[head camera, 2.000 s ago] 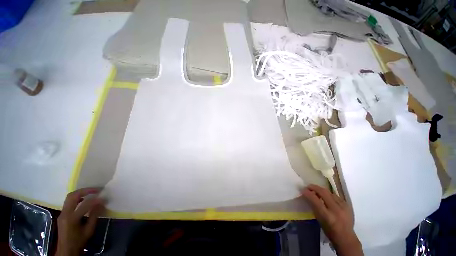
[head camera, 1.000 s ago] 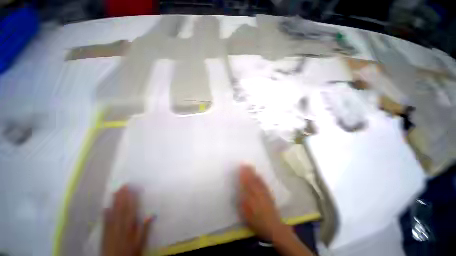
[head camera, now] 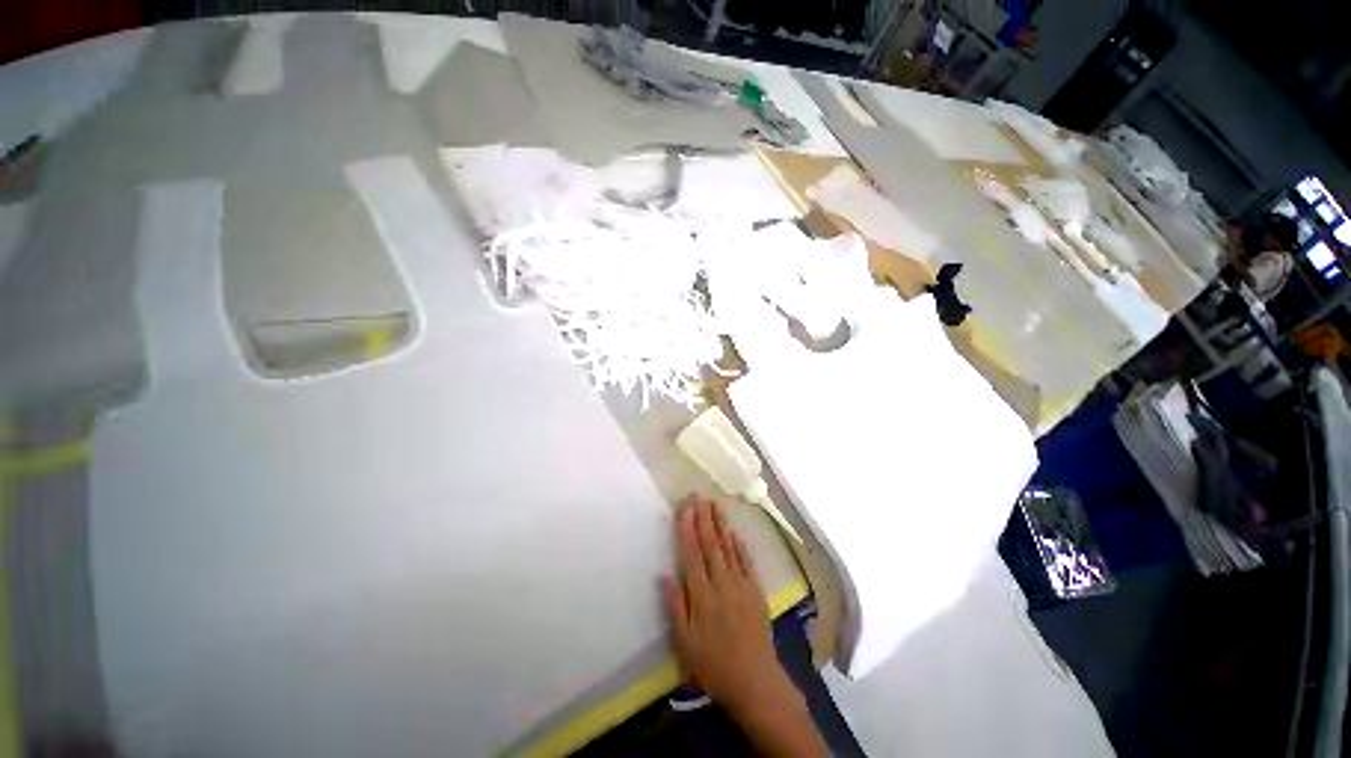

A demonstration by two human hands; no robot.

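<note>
A white vest-shaped garment piece [head camera: 371, 518] lies spread on the grey sheeting, its straps pointing away from me. My right hand [head camera: 719, 600] lies flat on its lower right edge, holding nothing. A small blurred patch at the bottom left edge may be part of my left hand [head camera: 71, 746]; its state is hidden. A cream squeeze bottle [head camera: 723, 452] lies just beyond my right fingertips, its nozzle pointing down and right. A stack of white cut panels [head camera: 896, 459] lies right of the bottle.
Tangled white strips [head camera: 630, 304] lie beyond the bottle. Yellow tape [head camera: 608, 708] runs along the near table edge. A black item [head camera: 948, 293] lies beside the stack. White material [head camera: 963, 666] hangs low at the table edge. A person [head camera: 1270, 267] is far right.
The view has turned right. My right hand has moved from the middle of the white piece to its right edge. My left hand has almost left the picture.
</note>
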